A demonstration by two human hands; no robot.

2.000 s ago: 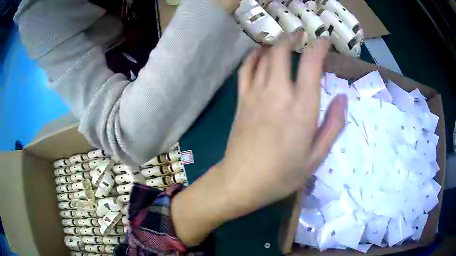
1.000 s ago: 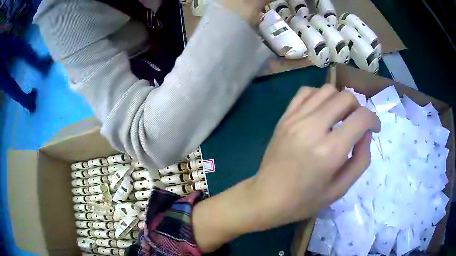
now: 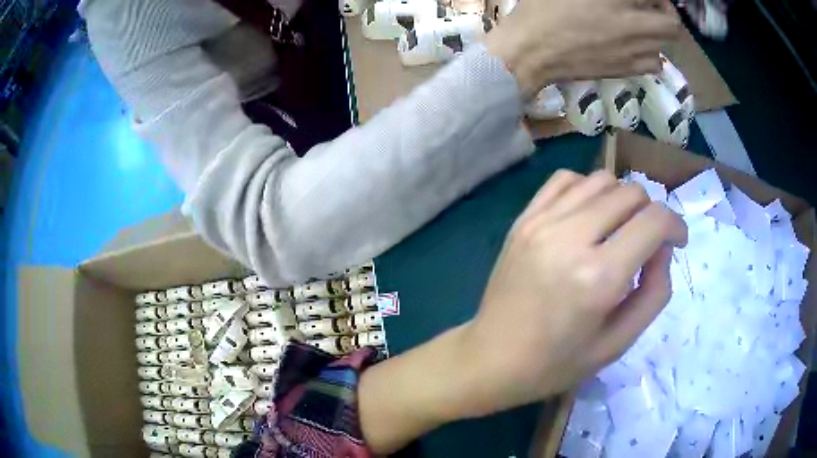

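Note:
My left hand [image 3: 573, 282], bare with a plaid cuff, reaches from the lower left over the left edge of an open brown box [image 3: 556, 420]. The box is full of loose white squares [image 3: 717, 304] with small dark marks. My fingers are curled, with thumb and forefinger close together above the squares. The fingertips are partly hidden, and nothing clearly shows between them. My right hand is out of the picture.
A flapped carton [image 3: 98, 358] at lower left holds rows of cream parts [image 3: 193, 420], some loose on top. Another person's grey sleeve [image 3: 358, 197] crosses above it; their hand [image 3: 591, 40] is over white shells [image 3: 665, 112] on cardboard [image 3: 708, 72]. Green surface [image 3: 448, 268] lies between the boxes.
My left hand has gone from spread fingers to curled ones and sits further right over the squares. The other person's hand has moved right across the shells.

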